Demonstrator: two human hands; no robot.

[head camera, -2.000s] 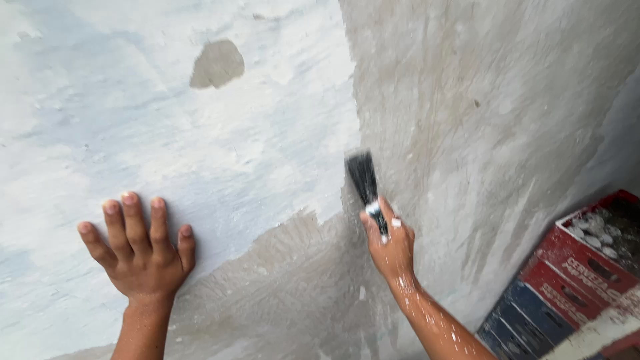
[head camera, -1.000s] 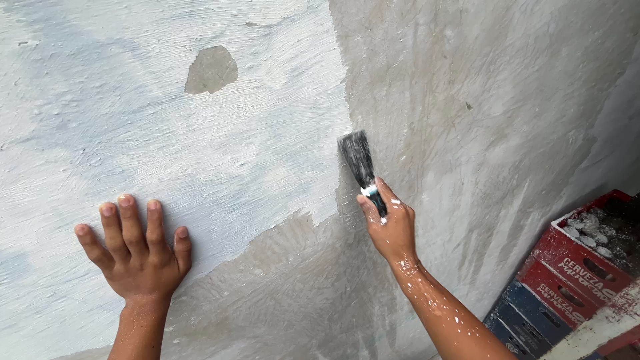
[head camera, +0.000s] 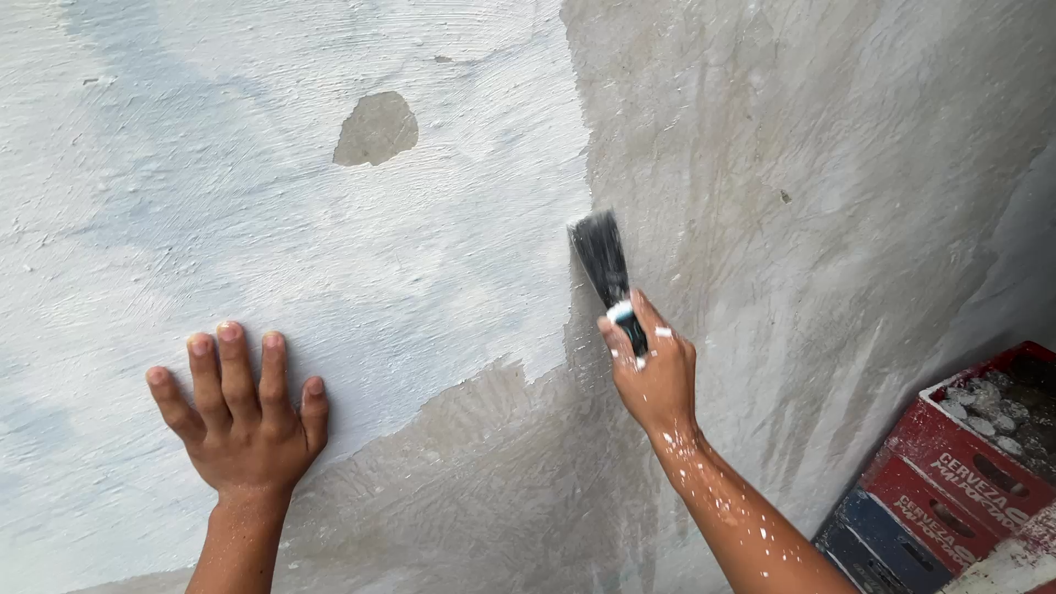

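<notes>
My right hand, flecked with white paint as is the forearm, grips the handle of a paintbrush. The brush's dark bristles point up and lie at the ragged right edge of the white paint on the wall. White paint also coats part of the ferrule. My left hand rests with its palm against the painted wall at the lower left, fingers spread, holding nothing. A bare grey patch shows within the white area above and between the hands.
Bare grey wall spans the right side and runs below the white paint. At the lower right stand stacked plastic crates, a red crate with bottles in it above a blue crate. A pale, paint-worn object cuts into the bottom right corner.
The brush in my right hand has shifted slightly along the right edge of the white paint. My left hand stays flat on the wall.
</notes>
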